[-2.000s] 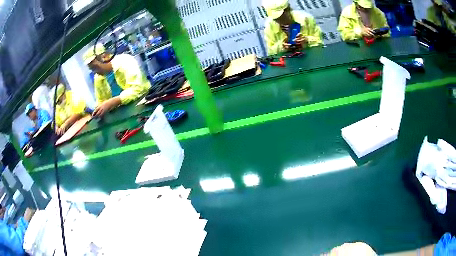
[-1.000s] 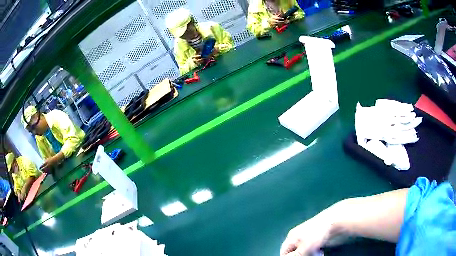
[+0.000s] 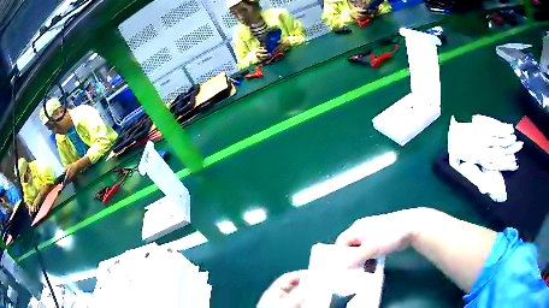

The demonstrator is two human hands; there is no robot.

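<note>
My right hand (image 3: 382,236), with a blue sleeve, grips the top right part of a white card insert (image 3: 330,271) at the bottom centre. My left hand (image 3: 283,292) holds its left side and is cut off by the lower edge. The card is partly folded, shows a dark opening, and its lower part is out of frame. A white flip-lid carton (image 3: 408,120) stands with its lid up at the upper right. Another open carton (image 3: 165,218) stands at the left. A pile of white insert blanks (image 3: 150,280) lies at the lower left.
White folded pieces (image 3: 484,150) lie on a black tray (image 3: 511,195) at the right, near shiny plastic bags (image 3: 530,72) and a red board (image 3: 533,133). A green upright (image 3: 158,111) rises at the left. Across the line are people in yellow smocks, red clamp leads (image 3: 384,58) and brown cardboard (image 3: 212,90).
My left hand and the white insert have come into view, and my right hand now grips the insert. The view has shifted, with both cartons standing as before.
</note>
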